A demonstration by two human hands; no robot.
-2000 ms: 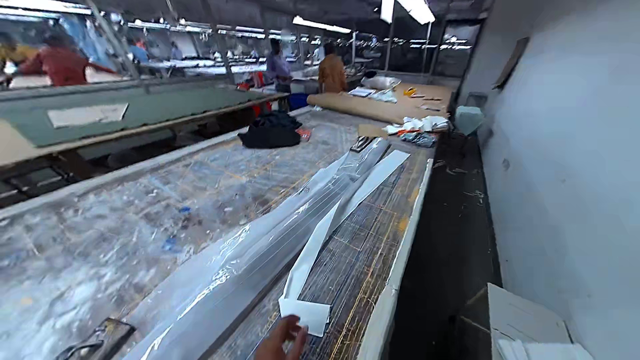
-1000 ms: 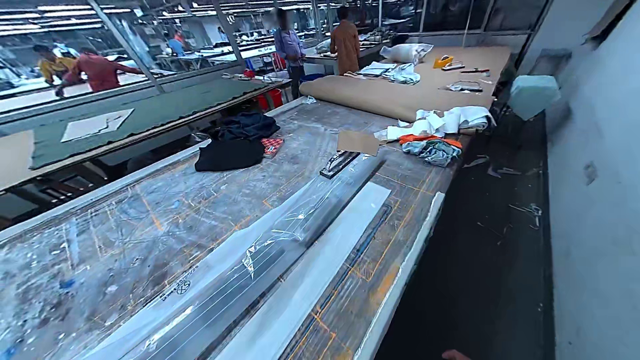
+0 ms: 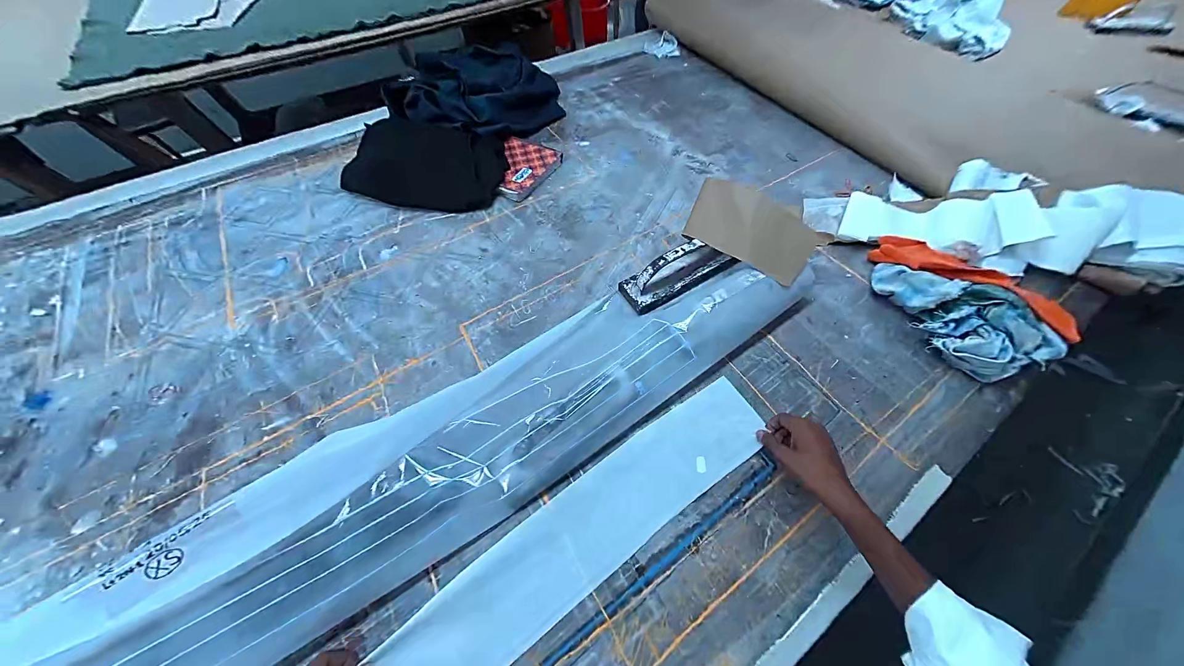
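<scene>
A long white strip (image 3: 592, 518) of paper or fabric lies diagonally on the marked table (image 3: 305, 324). My right hand (image 3: 800, 449) pinches the strip's far right corner between thumb and fingers. Only a little of my left hand (image 3: 335, 658) shows at the bottom edge, beside the strip's near end; its grip is hidden. Left of the strip stretches a clear plastic sheet (image 3: 518, 425) with printed marks and drawn lines. A black-framed tool with a handle (image 3: 675, 277) rests at its far end, partly under a brown card (image 3: 749, 231).
Dark cloth (image 3: 425, 166) and a red checked booklet (image 3: 530, 168) lie at the table's far side. White strips (image 3: 980, 222), an orange cloth (image 3: 980, 277) and crumpled denim-like fabric (image 3: 980, 324) lie at right. Beyond is a large brown paper sheet (image 3: 860, 102). The floor (image 3: 1045, 481) shows at right.
My right hand now holds the strip's far corner; a second ago only fingertips showed at the bottom edge. The strip's folded near end, seen two seconds ago, is out of view. The view has tilted down.
</scene>
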